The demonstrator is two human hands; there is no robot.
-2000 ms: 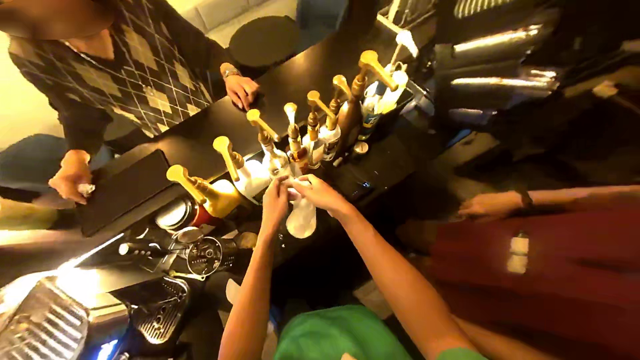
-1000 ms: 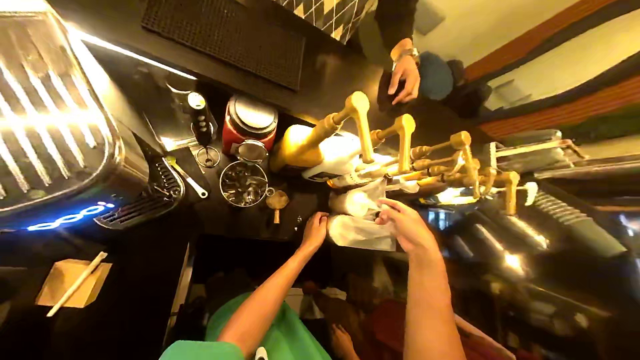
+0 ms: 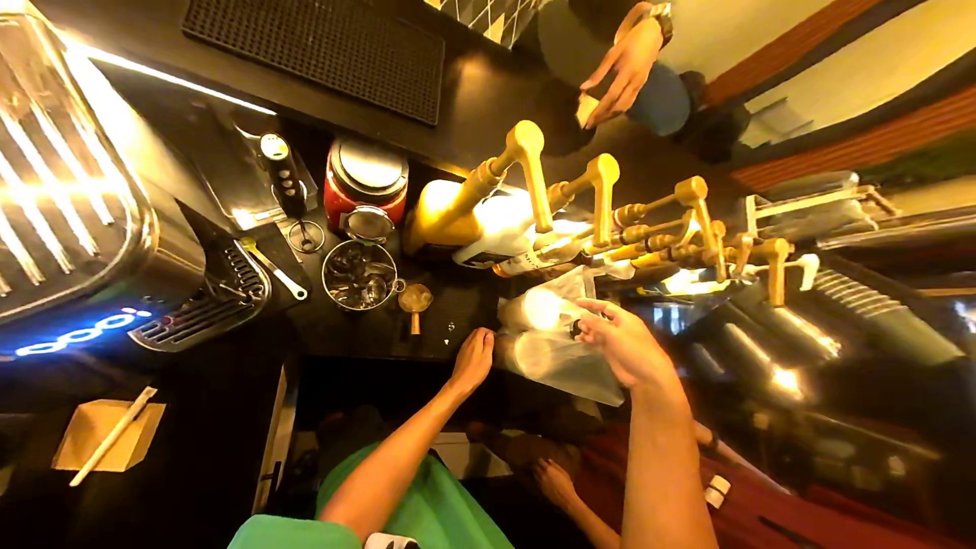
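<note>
My right hand (image 3: 621, 347) is at a clear plastic bag (image 3: 572, 374) with cups in it; its thumb and fingers are close together around a small dark spot, and whether they grip the bag is hard to tell. My left hand (image 3: 475, 357) rests at the bag's left side on the dark counter, its fingers loosely curled. One lidded cup (image 3: 541, 307) shows at the top of the bag, with a second round shape (image 3: 532, 354) below it. Just beyond stand bottles with yellow pump dispensers (image 3: 528, 164). A small strainer (image 3: 415, 297) lies left of my hands.
A metal container of utensils (image 3: 360, 276), a red canister (image 3: 367, 179) and a handheld frother (image 3: 280, 168) stand left. A coffee machine (image 3: 69, 191) fills the far left. A black bar mat (image 3: 328, 57) lies beyond. Across the counter is a person's hand (image 3: 629, 69); a person in red is at lower right.
The view has swung considerably. Two seconds ago both my hands were together at a clear item; now they are apart at the bag. The hand across the counter now holds something small and pale.
</note>
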